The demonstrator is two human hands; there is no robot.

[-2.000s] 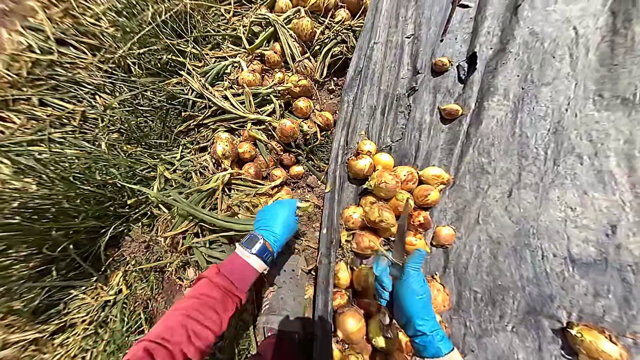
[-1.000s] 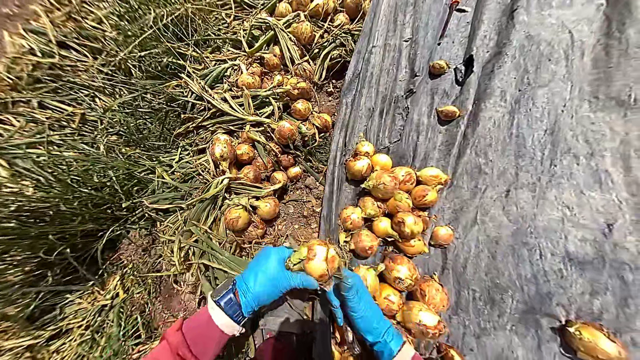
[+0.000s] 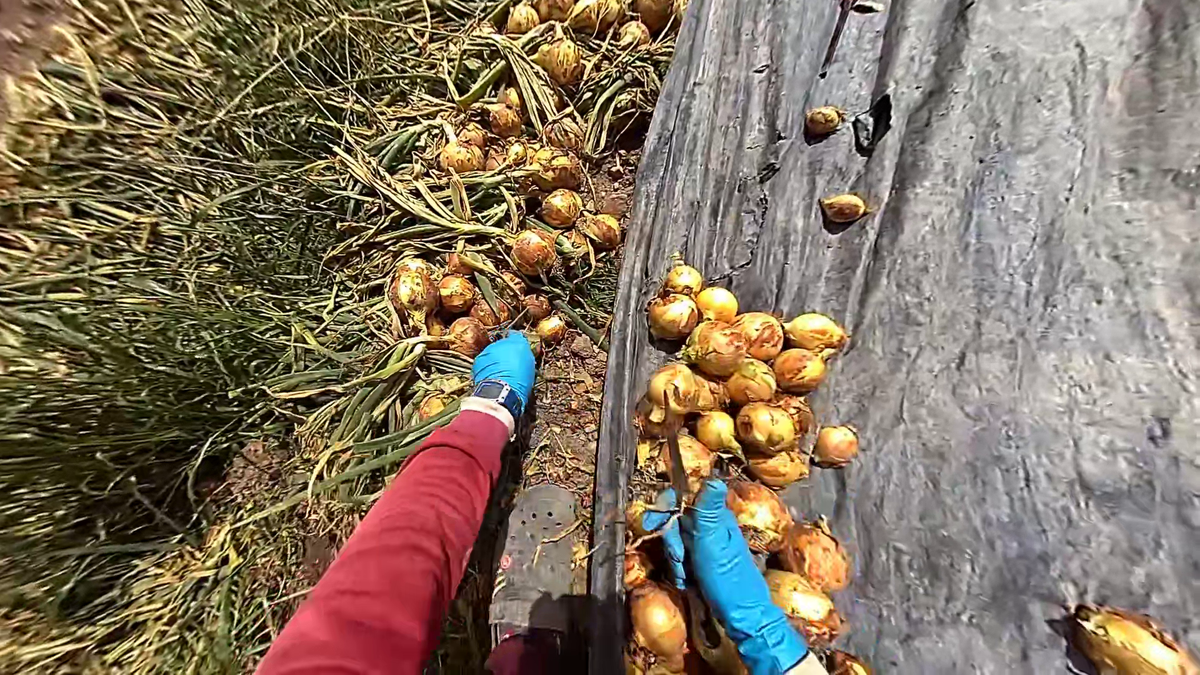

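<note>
My left hand (image 3: pixel 506 364), in a blue glove with a watch at the wrist, reaches to the lower end of the onions (image 3: pixel 467 336) lying with their tops on the soil. Its fingers are hidden, so whether they grip anything does not show. Over the pile of trimmed onions (image 3: pixel 764 427) on the dark plastic sheet, my right hand (image 3: pixel 722 562), also gloved in blue, is closed around a cutting tool. The tool's narrow metal blade (image 3: pixel 675 459) points up the frame, and thin dry strands lie across the glove.
The sheet's raised edge (image 3: pixel 614 469) runs between the soil and the pile. A grey clog (image 3: pixel 539 553) stands beside it. Loose onions (image 3: pixel 844 208) lie farther up the sheet, and one large onion (image 3: pixel 1130 642) at lower right. Long green and dry tops (image 3: pixel 216 281) cover the left side.
A second ago both hands were together at an onion near the sheet's edge. They are now apart, the left up at the onions on the soil, the right over the pile. That onion is out of the hands.
</note>
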